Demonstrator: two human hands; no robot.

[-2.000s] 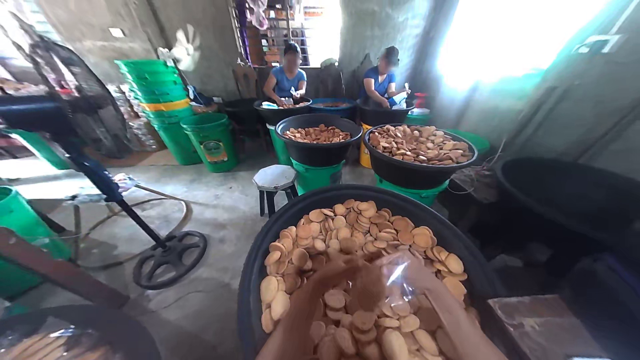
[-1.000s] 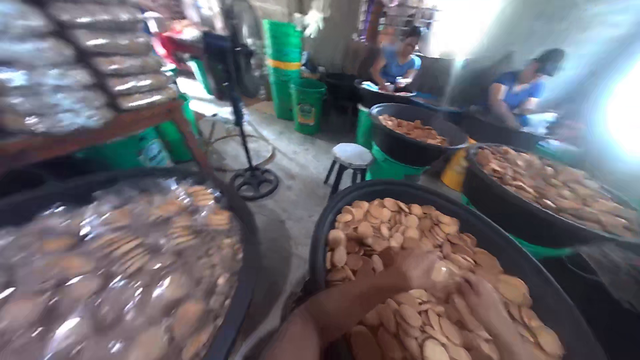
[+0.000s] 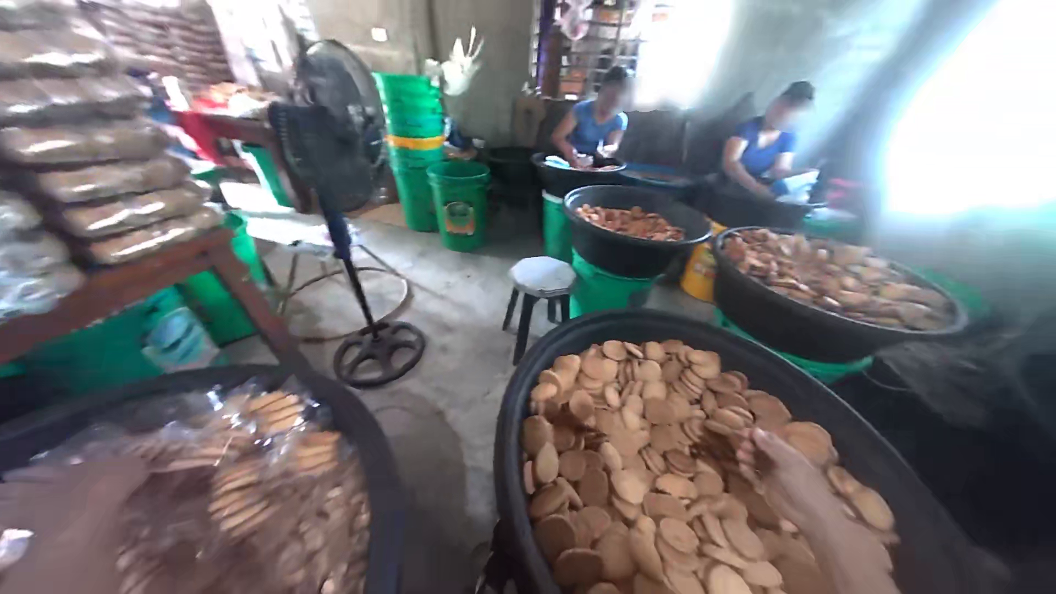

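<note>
Round brown biscuits (image 3: pixel 660 462) fill a large black plastic basin (image 3: pixel 516 429) in front of me. My right hand (image 3: pixel 780 470) reaches into them from the lower right, fingers bent and touching the biscuits; whether it grips any is unclear. At the lower left stands another black basin (image 3: pixel 375 470), which holds clear plastic packs of stacked biscuits (image 3: pixel 239 495). Over its left part is my left hand (image 3: pixel 74 516), strongly blurred, with a shiny bit of plastic beside it. Its fingers cannot be made out.
A white-topped stool (image 3: pixel 542 276) and a black pedestal fan (image 3: pixel 334 140) stand beyond the basins. Packed goods (image 3: pixel 124 177) are stacked on a wooden rack (image 3: pixel 140 285) at left. More biscuit basins (image 3: pixel 635 223) rest on green buckets, near two seated people. Green buckets (image 3: pixel 458 206) stand behind.
My left hand has left the loose biscuits, where both hands were together, and is now over the basin of packs at left. My right hand stays at the biscuits. The view has swung left.
</note>
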